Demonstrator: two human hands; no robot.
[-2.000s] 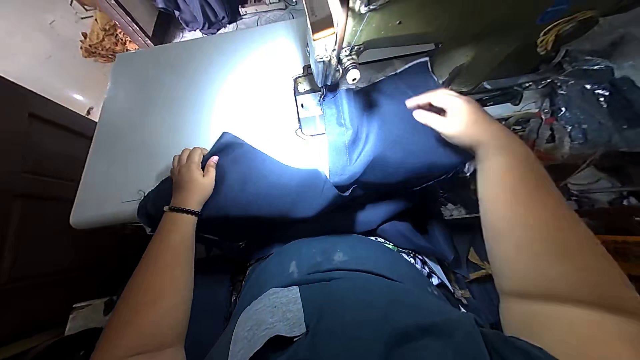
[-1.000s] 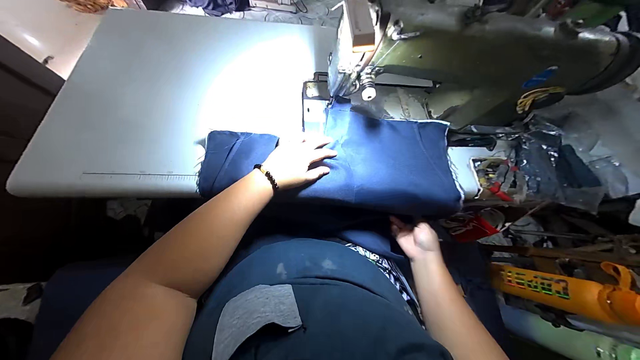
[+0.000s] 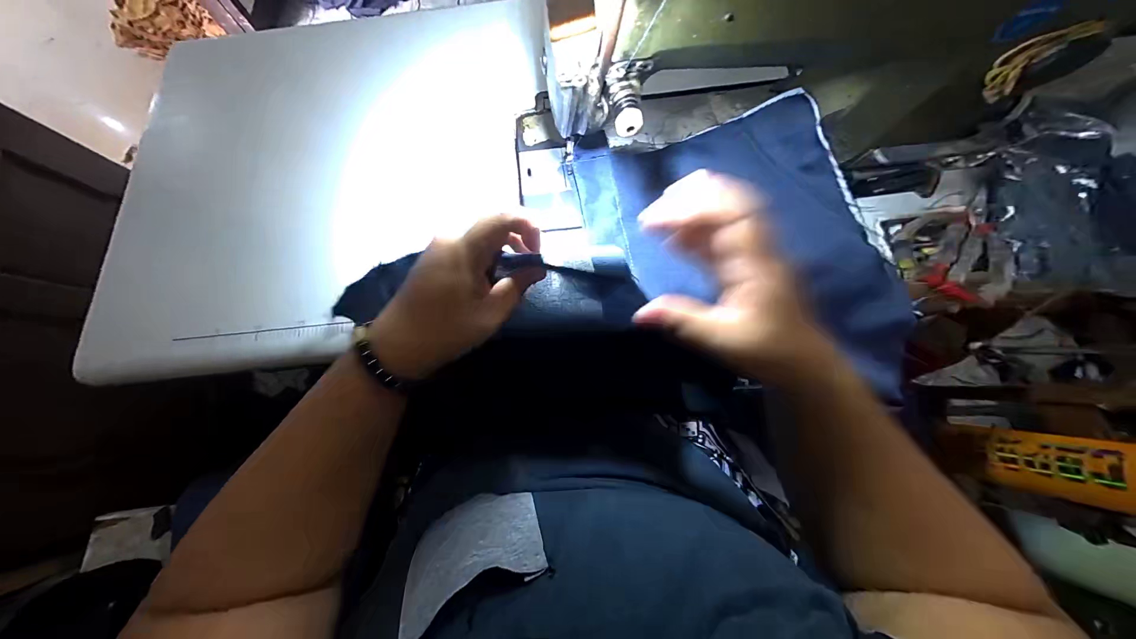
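Navy blue fabric (image 3: 763,195) with a pale stitched edge lies under the needle area of a sewing machine (image 3: 581,98) and spreads to the right. My left hand (image 3: 461,293) pinches a folded edge of the dark cloth between thumb and fingers, just in front of the metal needle plate (image 3: 546,182). Over the fabric to the right, my right hand (image 3: 728,266) is blurred, its thumb and fingers apart, with nothing seen between them. Whether its thumb touches the cloth I cannot tell. The near part of the cloth hangs in shadow over the table edge.
The white machine table (image 3: 240,195) extends left, with a ruler scale (image 3: 257,332) along its near edge. Behind stands the green machine body (image 3: 852,53). Plastic bags (image 3: 1047,195) and an orange object (image 3: 1056,466) are at the right.
My left hand has gone from lying flat on the cloth to pinching its edge. My right hand has risen from the cloth's near edge to above it. The fabric is now spread farther back at the right.
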